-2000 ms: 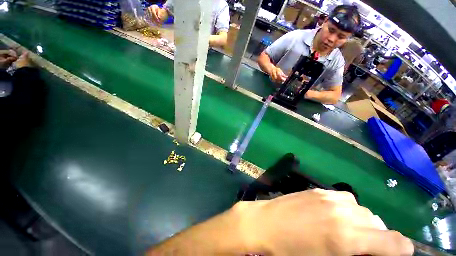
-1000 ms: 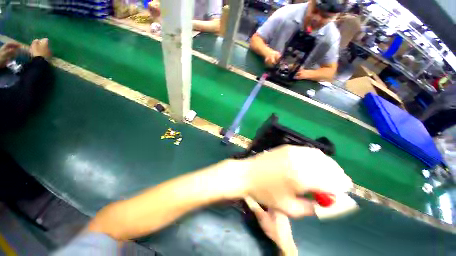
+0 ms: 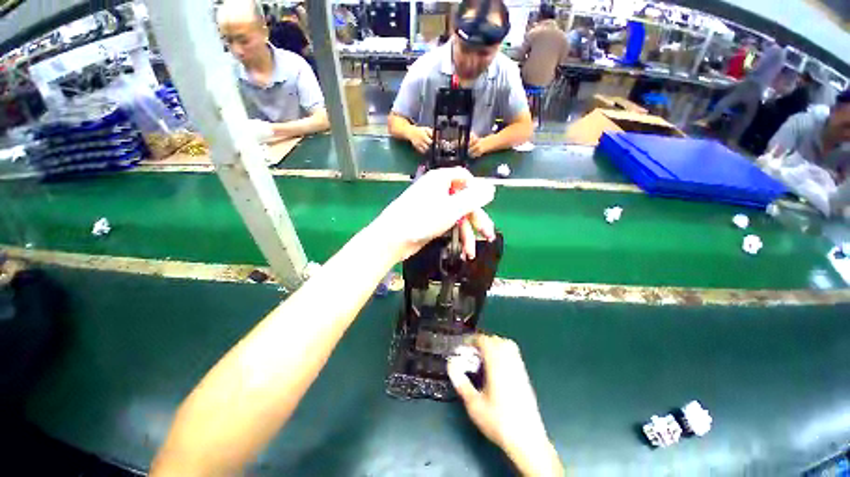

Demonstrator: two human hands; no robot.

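Observation:
The black hand press [image 3: 419, 380] stands upright on the dark green bench in front of me. My left hand [image 3: 431, 212] is closed around its red grip [image 3: 458, 188] at the top, with my forearm crossing from the lower left. My right hand [image 3: 499, 387] is at the right side of the press base, its thumb and fingers on a small white component [image 3: 464, 360]. My fingers partly hide this component, so how it sits in the press cannot be told.
Two white-and-dark components [image 3: 663, 429] lie on the bench at right. More white pieces [image 3: 612, 214] lie on the green belt [image 3: 550, 250]. A white post [image 3: 233, 154] rises at left. Opposite, a person sits behind a matching press [image 3: 452, 126]. Blue sheets [image 3: 690, 168] lie at back right.
The view has turned, bringing the press to the middle and two bench components into sight. My left hand stays on the red grip. My right hand and the white component in it now show clearly.

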